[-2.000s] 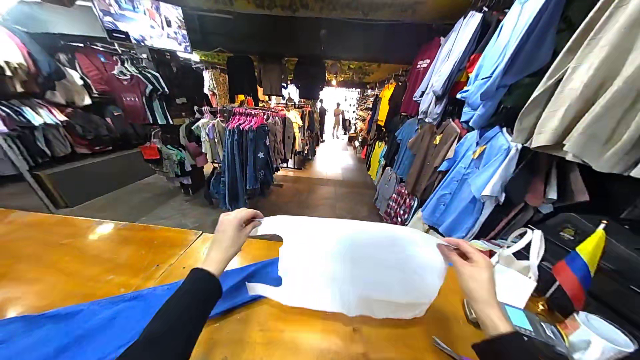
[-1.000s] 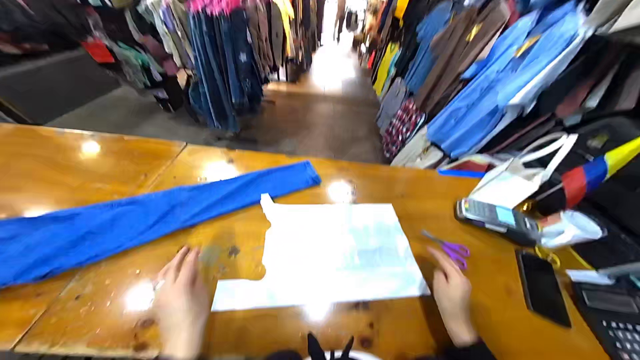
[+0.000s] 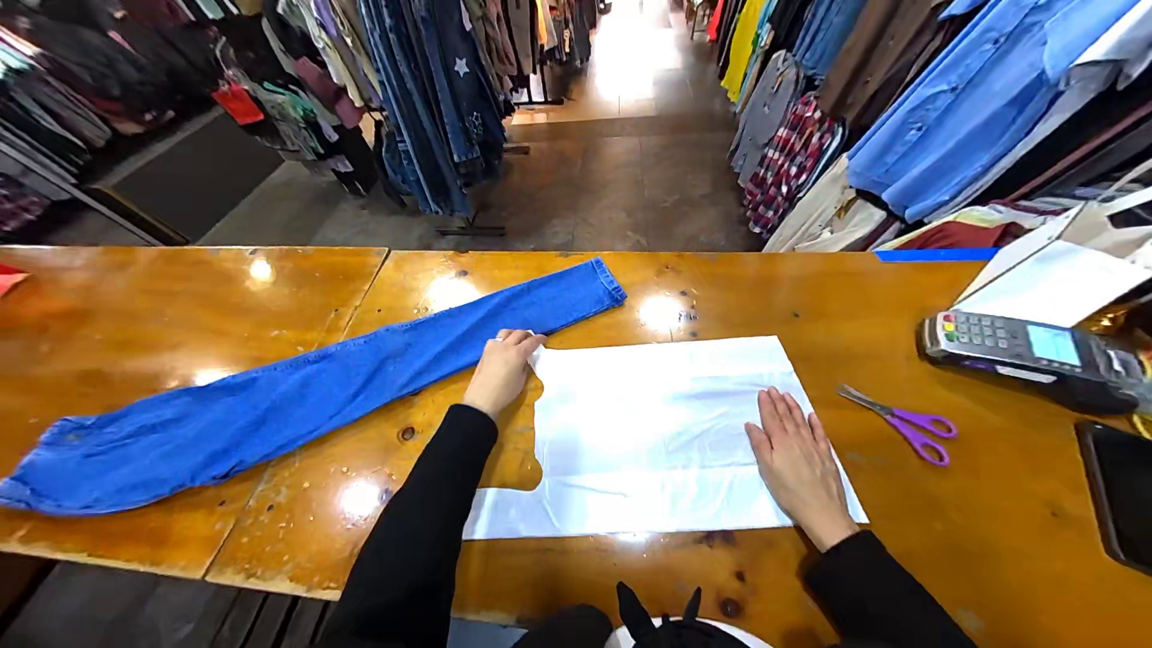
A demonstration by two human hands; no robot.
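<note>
A white plastic T-shirt bag (image 3: 648,441) lies flat on the wooden counter, its handle side to the left. My left hand (image 3: 506,364) has its fingers closed on the upper handle of the bag. Flat on the bag's right part rests my right hand (image 3: 799,454), palm down, gripping nothing. Folded blue jeans (image 3: 306,396) stretch diagonally across the counter, left of the bag and behind my left hand. Purple-handled scissors (image 3: 909,425) lie to the right of the bag, apart from my right hand.
On the right of the counter (image 3: 720,297) are a card payment terminal (image 3: 1017,351), a black phone (image 3: 1120,495) and a white paper bag (image 3: 1053,279). Beyond the counter's far edge hang jeans (image 3: 432,99) and shirts (image 3: 972,108) on racks, with an aisle between.
The bag, held up in both hands two seconds ago, now lies on the counter. My left hand has moved from bare wood to its upper handle; my right hand has moved onto the bag.
</note>
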